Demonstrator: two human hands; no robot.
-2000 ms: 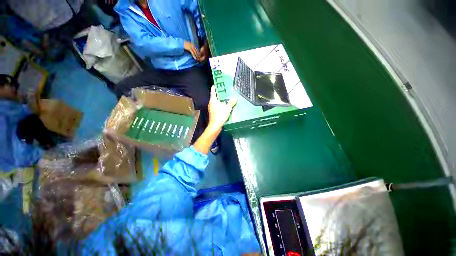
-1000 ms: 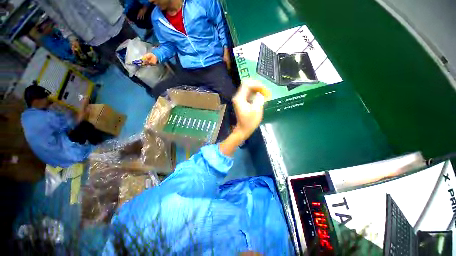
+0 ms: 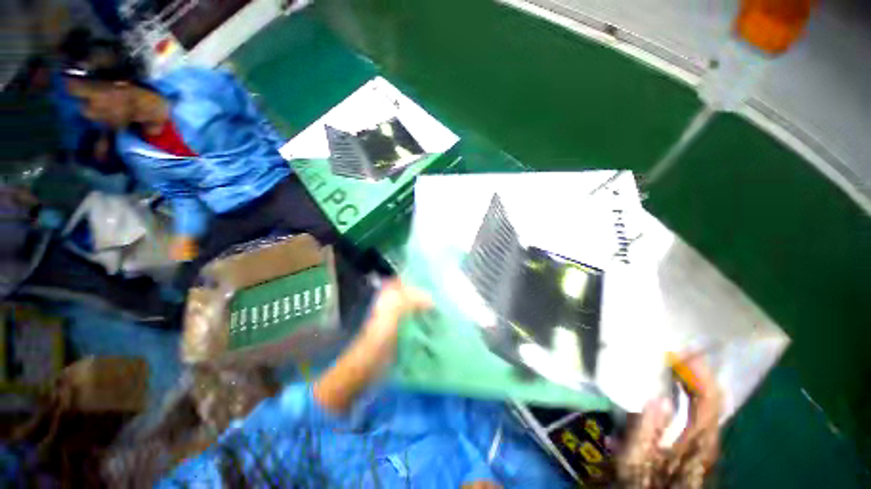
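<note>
A white and green tablet PC box [image 3: 563, 296] is tilted over the bench scale and covers much of it. My left hand [image 3: 377, 334], blurred, grips the box's left edge. My right hand [image 3: 673, 420], also blurred, is at the box's lower right corner with its fingers curled; whether it grips the box is unclear. A yellow-orange cover shows on one fingertip. The scale's silver-white platform [image 3: 731, 325] shows to the right of the box, and its dark keypad with yellow keys [image 3: 584, 447] shows below the box.
Another tablet PC box [image 3: 368, 153] lies on the green bench [image 3: 286, 72] beyond. A person in a blue smock [image 3: 215, 134] sits at left. An open brown carton [image 3: 263, 253] holds green boxes. A metal pole with an orange light [image 3: 772, 24] stands behind the scale.
The box that lay on the scale is now raised between my hands. My left hand has left the far box and holds this one. My right hand has come into view. The view has turned.
</note>
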